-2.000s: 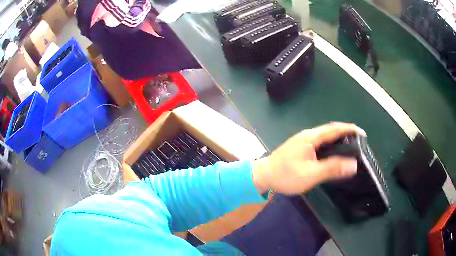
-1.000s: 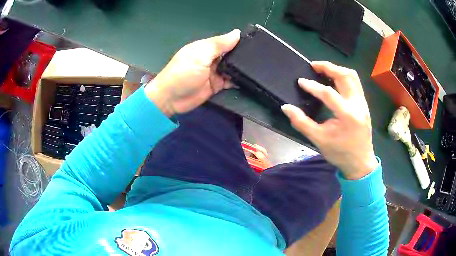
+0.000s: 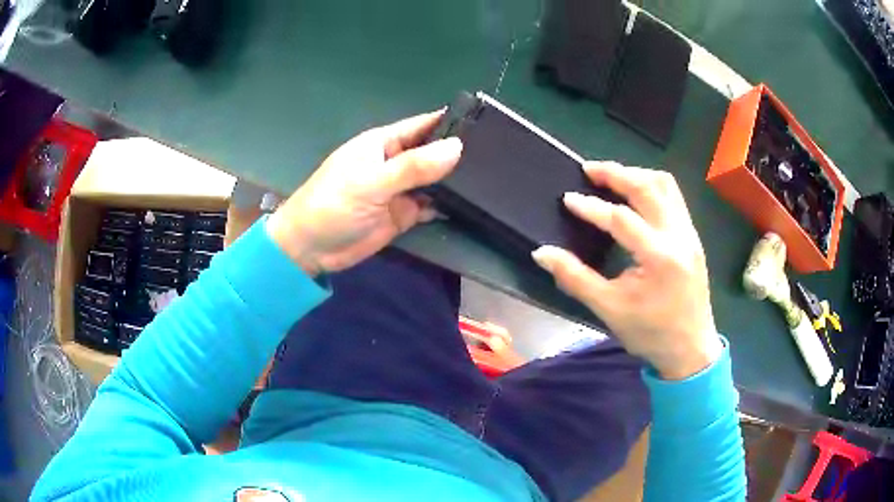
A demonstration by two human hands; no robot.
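A black box-shaped device unit (image 3: 520, 181) is held tilted above the bench's near edge, its plain flat black face up and a thin pale line along its far long edge. My left hand (image 3: 368, 191) grips its left end, thumb on top and fingers below. My right hand (image 3: 642, 260) holds its right end, with fingertips on the top face and the far edge. The unit's underside is hidden.
Thin black panels (image 3: 647, 78) lie at the back. An orange box (image 3: 737, 147) of small black parts, a mallet (image 3: 789, 304) and yellow-handled cutters (image 3: 825, 314) are at right, beside black units (image 3: 870, 358). A carton (image 3: 240, 211) with black units is at left.
My left hand, which held the unit over the bench, brought it in front of me, and my right hand joined. Since then both hands and the unit have shifted slightly down in view.
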